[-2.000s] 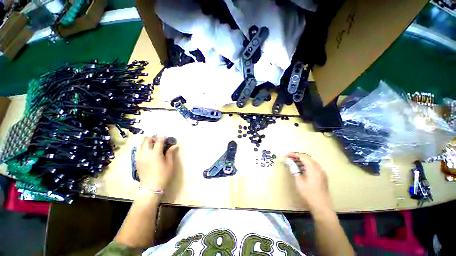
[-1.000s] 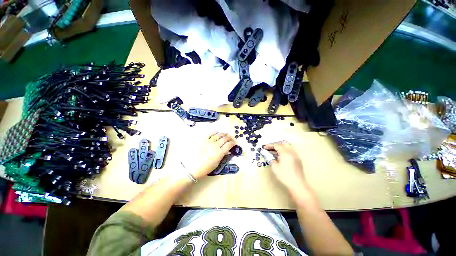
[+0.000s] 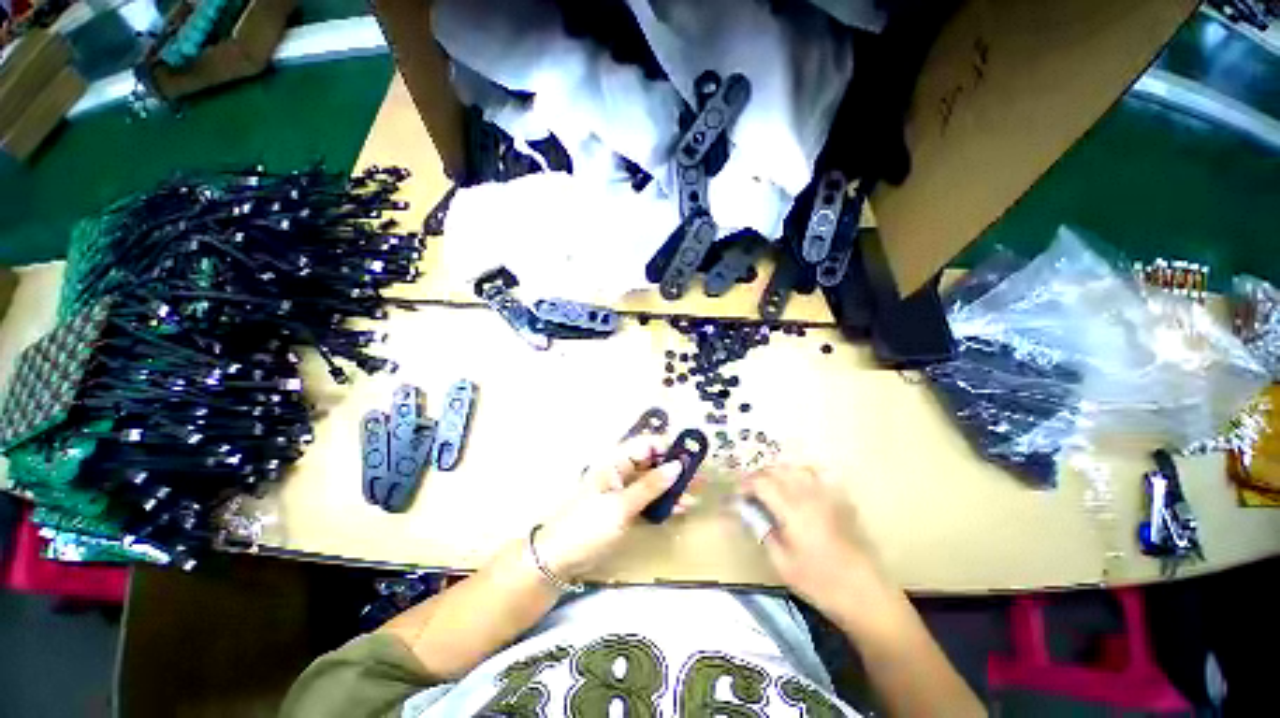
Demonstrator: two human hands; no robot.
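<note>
My left hand [image 3: 612,508] holds a black plastic housing [image 3: 681,474] upright-tilted between thumb and fingers, near the middle of the bench front. Part of another dark housing [image 3: 647,425] shows just behind my left fingers. My right hand [image 3: 803,522] is to the right, slightly blurred, with a white wrap [image 3: 758,519] at a fingertip; whether it holds a tiny part cannot be seen. Tiny black buttons [image 3: 719,344] lie scattered behind my hands, with small pale-centred rings [image 3: 744,449] nearer. Several grey-faced housings [image 3: 403,446] lie side by side at the left.
A heap of black cables [image 3: 211,337] on green boards lies at the left. An open cardboard carton [image 3: 1032,119] with white sheets and housings stands at the back. More housings [image 3: 576,317] lie before it. A clear bag [image 3: 1109,330] and a dark-blue tool [image 3: 1165,508] are at the right.
My left hand was at the left group two seconds ago, then moved to the middle; it now lifts a housing. The left group shows several housings. My right hand has moved left, towards my left hand.
</note>
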